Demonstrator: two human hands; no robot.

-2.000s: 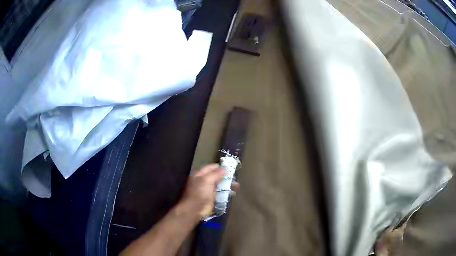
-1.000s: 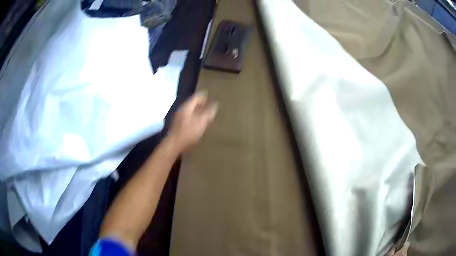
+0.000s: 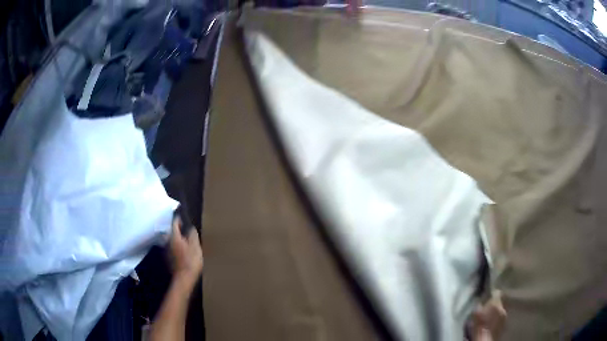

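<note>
A khaki-tan cloth ply [image 3: 246, 266] lies along the left of the table. A folded-back ply shows its pale underside [image 3: 373, 180] over it. My right hand [image 3: 489, 318], small and blurred at the lower right, is closed on the folded ply's edge. My left hand [image 3: 184, 252] is over the dark strip beside the cloth, close to the white plastic sheet [image 3: 86, 193]. Something dark shows at its fingertips, but blur hides whether it is held.
More tan cloth [image 3: 532, 140] lies wrinkled on the right, with a thin whitish line along its far edge. Dark, bundled material [image 3: 110, 83] lies at the upper left beyond the white sheet. A dark strip [image 3: 183, 140] runs between sheet and cloth.
The view has shifted. My left hand has moved off the cloth to the left. The dark slotted plate seen on the cloth no longer shows there. My right hand still holds the ply edge.
</note>
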